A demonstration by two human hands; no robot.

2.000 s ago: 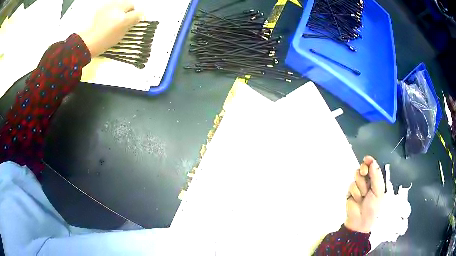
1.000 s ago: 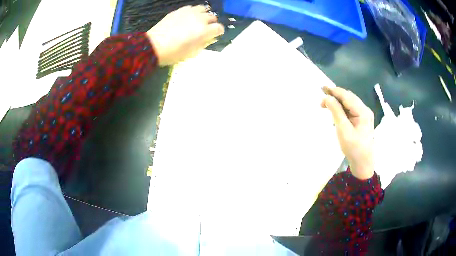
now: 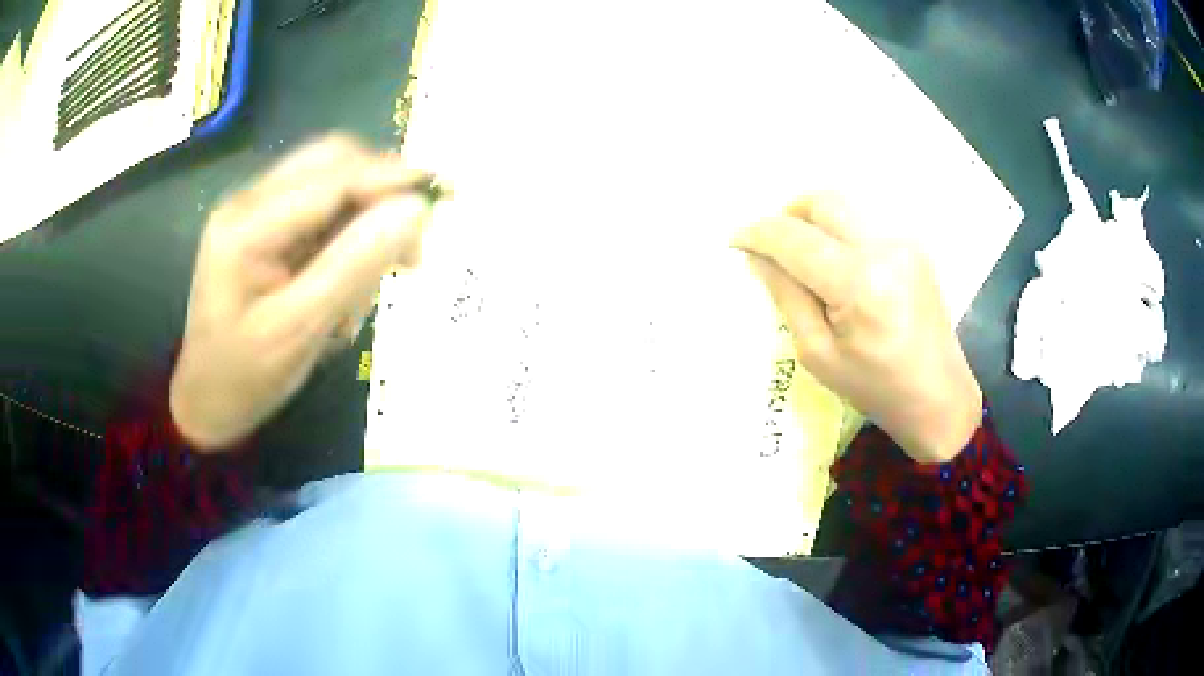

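My left hand [image 3: 297, 264] is raised over the left edge of the paper sheets [image 3: 594, 172], blurred. Its thumb and fingertips pinch the dark end of a black piece [image 3: 429, 190]; the rest of the piece cannot be made out. My right hand [image 3: 865, 310] is over the right part of the sheets, thumb and fingertips brought together and pointing left. No tool can be made out at its fingertips. The two hands are apart. Handwriting shows on the sheets between and below them.
A neat row of black pieces [image 3: 119, 66] lies on cream paper in a tray with a blue rim [image 3: 238, 73] at the upper left. A crumpled white cloth or tissue [image 3: 1089, 310] lies at the right. A clear plastic bag [image 3: 1122, 46] shows at the upper right.
My left hand went from the tray to the loose black pile, then back toward me with a black piece. My right hand moved left over the sheets. The view shifted, and the blue bin left it.
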